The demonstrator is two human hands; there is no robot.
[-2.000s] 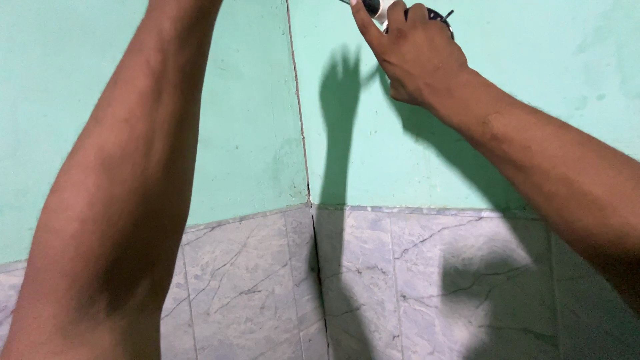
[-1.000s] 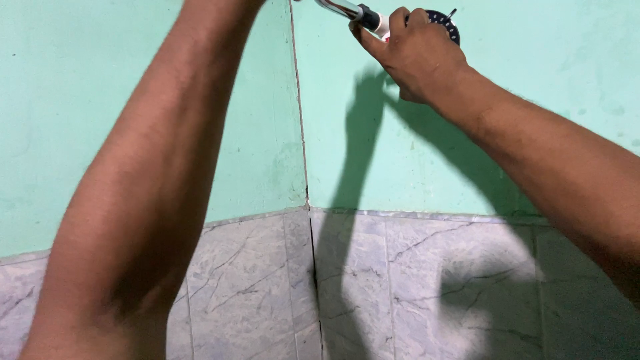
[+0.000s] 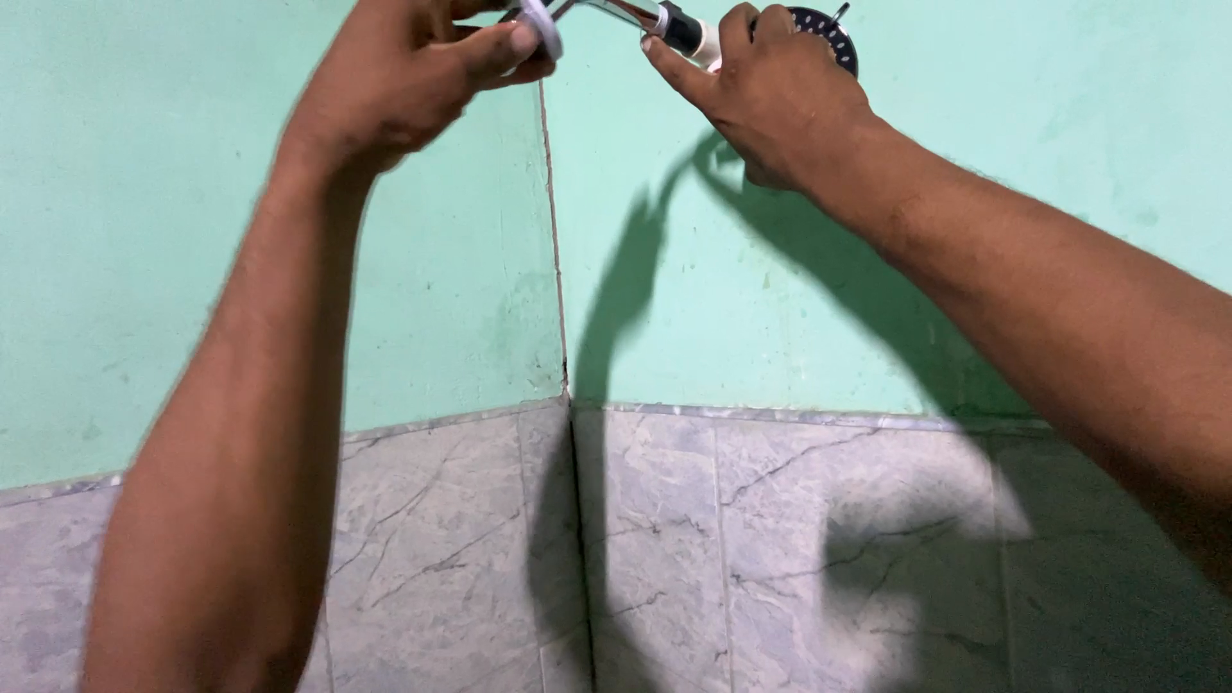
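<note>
My right hand (image 3: 784,87) grips a shower head near the top edge; its dark round face with pale nozzles (image 3: 826,37) and a small lever shows past my fingers. From the fist a black and white collar (image 3: 683,31) joins a shiny chrome arm (image 3: 626,10), which runs up and left out of view. At the top left, my left hand (image 3: 404,82) pinches a white or pale grey ring or disc (image 3: 542,29) between thumb and fingers. The ring lies close to the chrome arm; whether it touches the arm cannot be told. Part of my left hand is cut off by the top edge.
Two green painted walls (image 3: 443,260) meet at a cracked corner in the middle. Below them are grey marble-look tiles (image 3: 664,481) with a narrow ledge along their top. Shadows of my arms fall on the right wall and tiles.
My left hand has come down into view, holding the pale ring. More of the chrome arm and the shower head shows than two seconds ago. My right hand keeps its grip.
</note>
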